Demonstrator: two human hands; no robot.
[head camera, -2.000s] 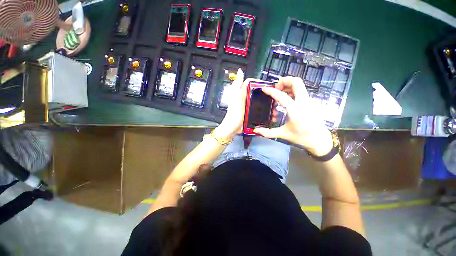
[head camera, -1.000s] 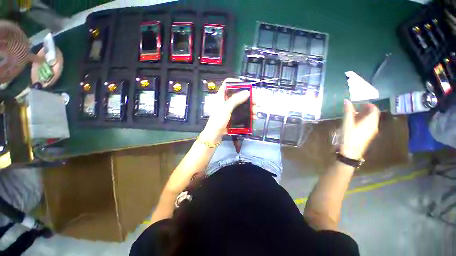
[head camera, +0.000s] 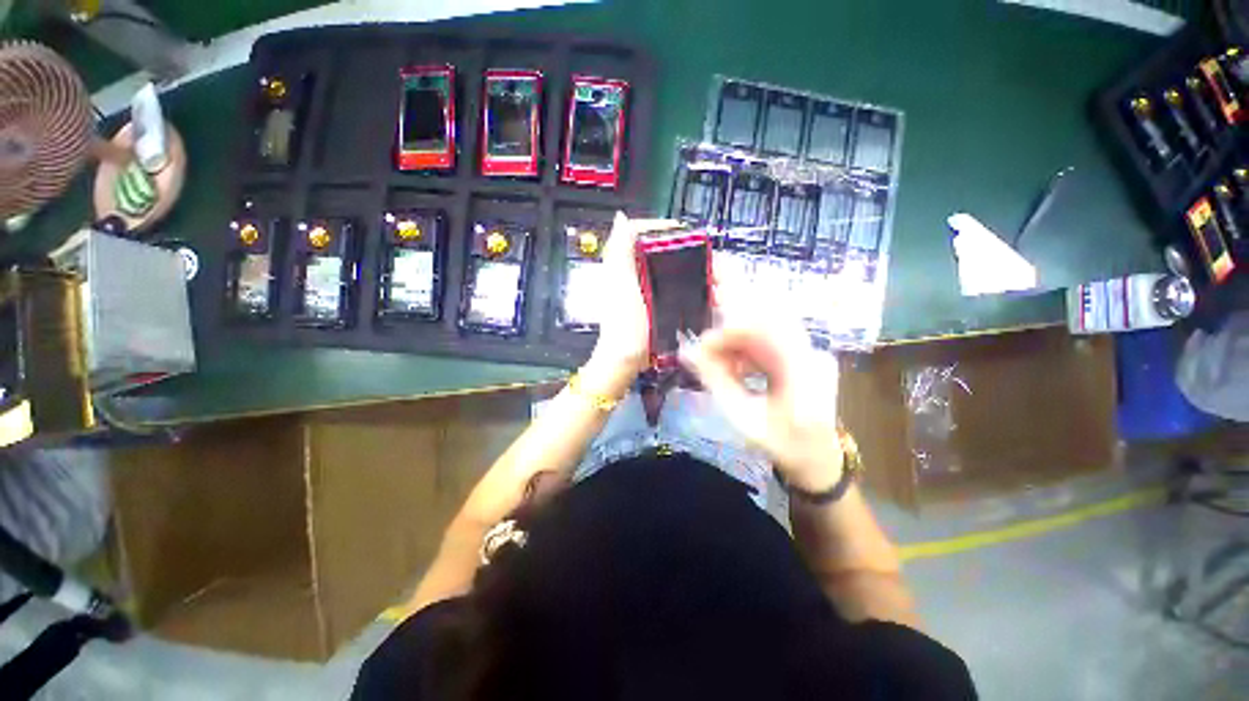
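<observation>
My left hand (head camera: 623, 304) holds a red-framed device (head camera: 677, 290) with a dark screen, upright in front of me at the bench edge. My right hand (head camera: 747, 381) is at the device's lower right corner, with thumb and finger close together; it is blurred, and whether it holds anything cannot be told. The black device tray (head camera: 371, 192) holds three red-framed devices in its back row, one black-bodied device at back left, and several black-bodied devices with yellow-gold spots in the front row. One back pocket is empty.
Right of my hands is a clear blister tray (head camera: 792, 178). Farther right are a white scrap (head camera: 989, 258), a bottle (head camera: 1123, 304) and another tray with devices (head camera: 1181, 117). At left stand a desk fan (head camera: 41, 126), a white box (head camera: 137, 308) and a gold box (head camera: 48, 340). Cardboard boxes (head camera: 212, 534) sit below.
My right hand has come back from the right side near the white scrap to the lower corner of the device. My left hand still holds the device.
</observation>
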